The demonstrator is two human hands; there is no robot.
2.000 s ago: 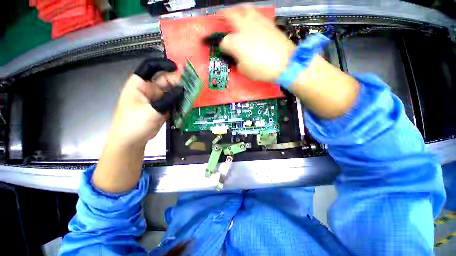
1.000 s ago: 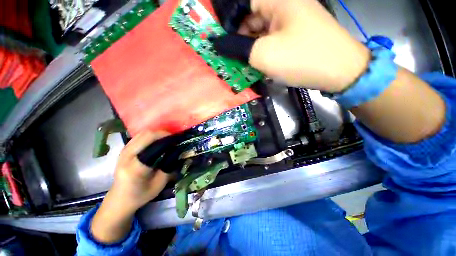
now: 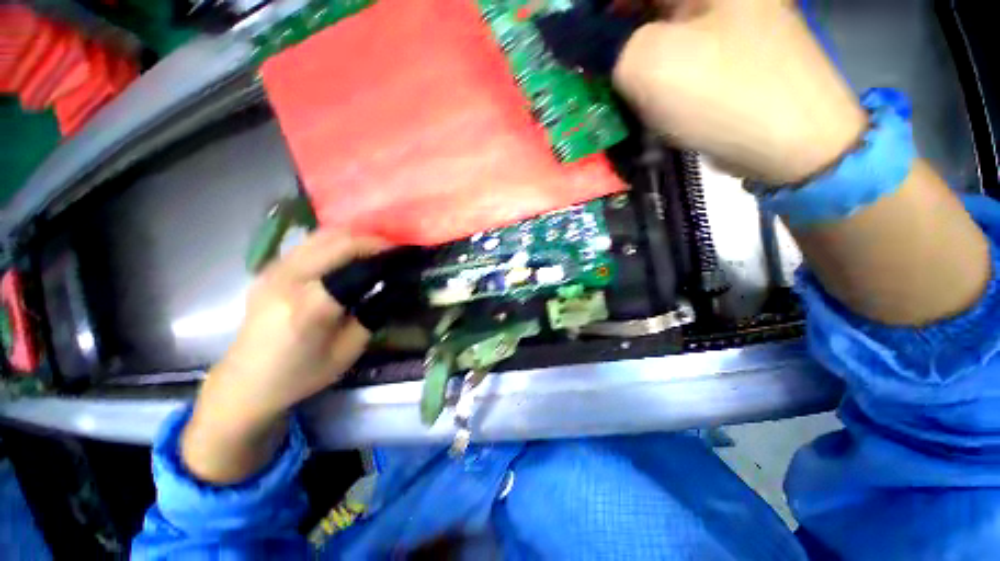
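The red sheet covers most of the main circuit board, whose near strip of parts shows inside the black carrier frame. A narrow green daughter board lies at a slant along the sheet's right side. My right hand, with black finger cots, grips this board by its right edge; its fingertips are partly cut off by the top edge. My left hand has its black-covered fingers at the main board's near left corner, by the sheet's lower edge. Whether those fingers hold something is hidden and blurred.
Pale green clamps stand on the frame's near edge, with a metal lever to their right. A green row board runs along the far edge. The metal rail crosses in front of me. Red sheets are stacked at upper left.
The green board held up in my left hand two seconds ago no longer shows there. That hand has moved down to the main board's near left corner. The view has turned; the sheet now appears tilted.
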